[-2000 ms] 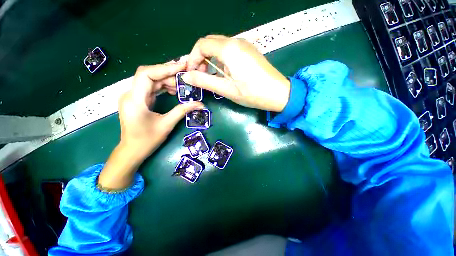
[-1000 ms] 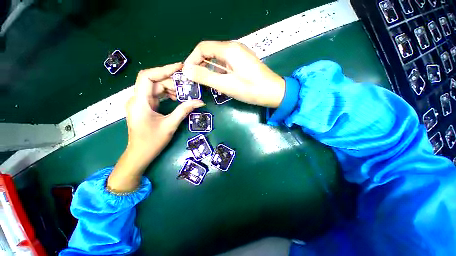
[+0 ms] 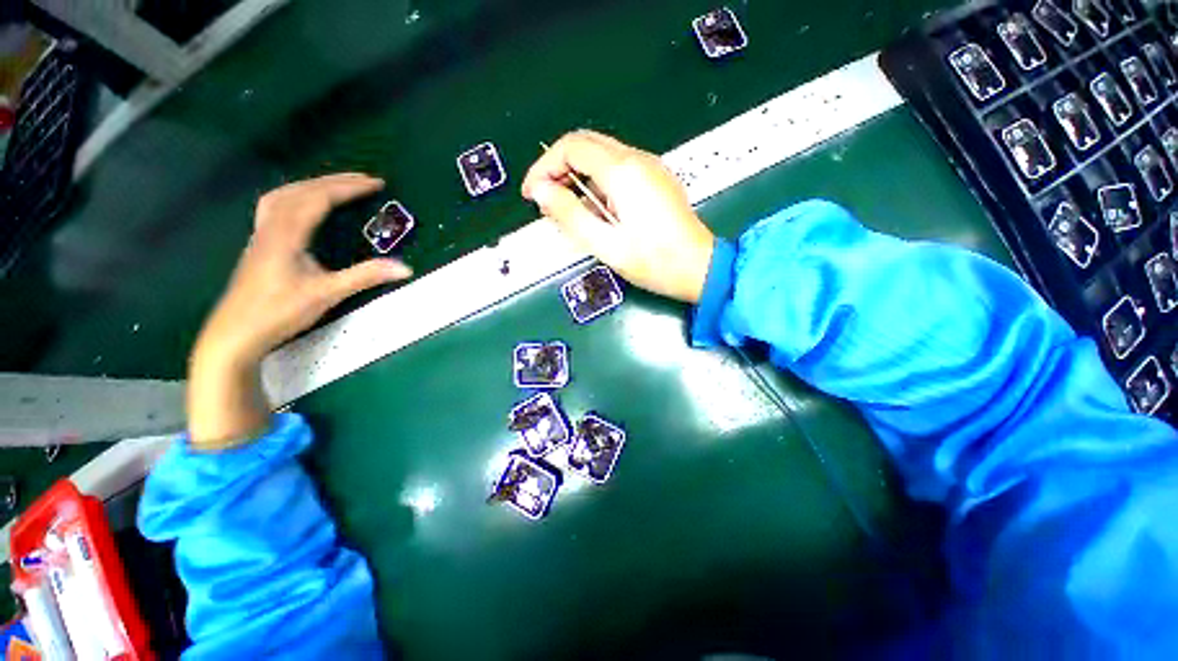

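Note:
My left hand (image 3: 291, 278) is open over the green conveyor belt, its thumb and fingers apart around a small electronic module (image 3: 388, 226) that lies on the belt; no contact shows. My right hand (image 3: 629, 207) holds a thin pale wooden stick (image 3: 592, 198) above the rail. A second module (image 3: 482, 168) lies on the belt between my hands. On the near green worktop, one module (image 3: 592, 294) lies below my right hand, and another (image 3: 541, 364) lies above a cluster of three modules (image 3: 539, 424).
The white rail (image 3: 446, 291) crosses between belt and worktop. Another module (image 3: 718, 32) is farther up the belt. A black component tray (image 3: 978, 142) with rows of modules is at right. A red bin (image 3: 110, 568) is at lower left, a grey metal bar (image 3: 103, 408) at left.
My left hand has let go of the module it held and moved left over the belt, opening. My right hand still has the stick. The view has shifted, showing more of the belt.

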